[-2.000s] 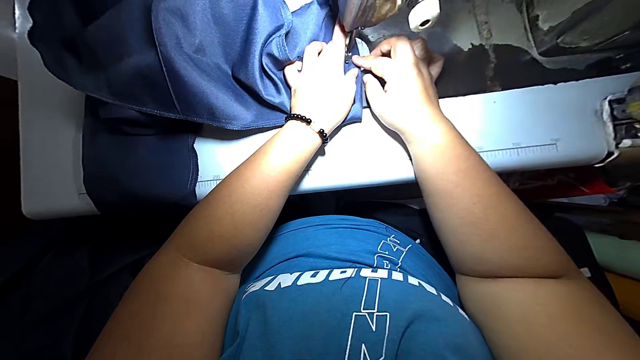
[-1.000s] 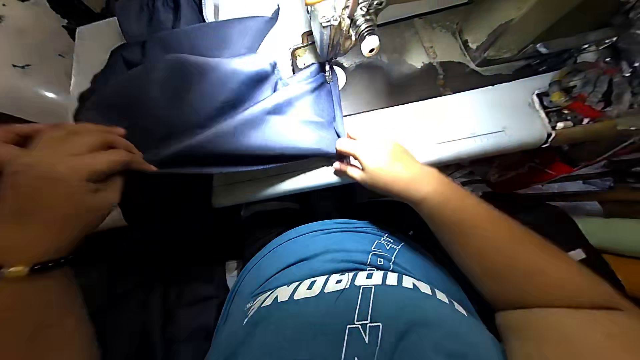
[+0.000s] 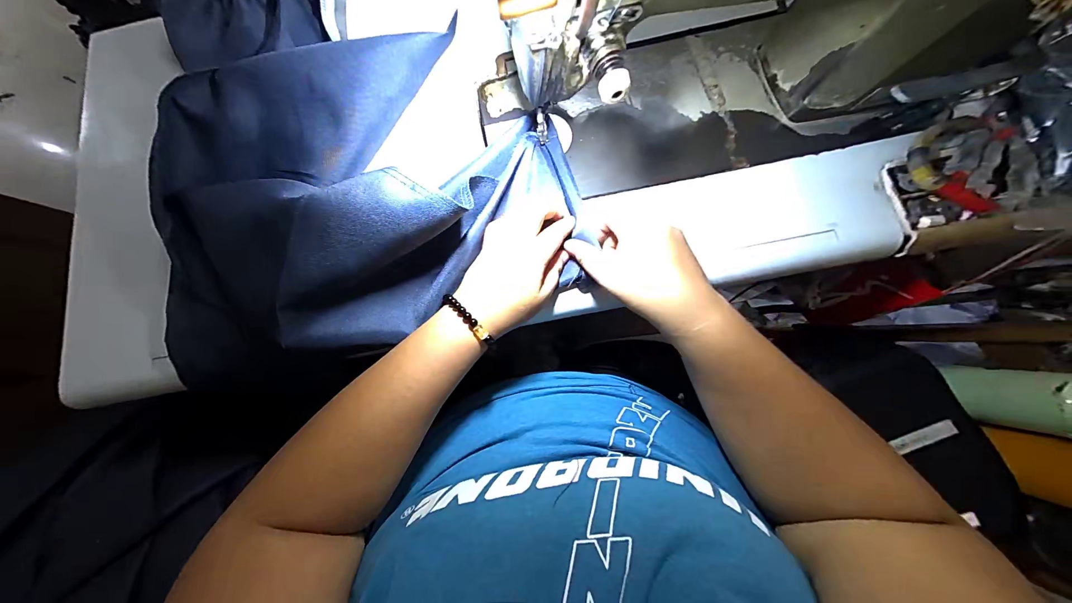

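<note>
Dark blue fabric lies in folds over the left of the sewing table and runs up under the presser foot of a sewing machine. Below the foot the cloth is drawn into narrow pleats. My left hand, with a beaded bracelet at the wrist, pinches the fabric near its right edge. Close against it, my right hand has thumb and fingers at the same edge, pinching the cloth there. The fingertips of both hands are partly hidden by cloth and glare.
The white table edge runs along the front. At the right end is an opening with tangled scraps and a red piece. A green roll and a black padded item lie at the lower right.
My left hand has come from the far left to the fabric edge beside my right hand. The cloth below the foot, spread flat a second ago, is now bunched into folds.
</note>
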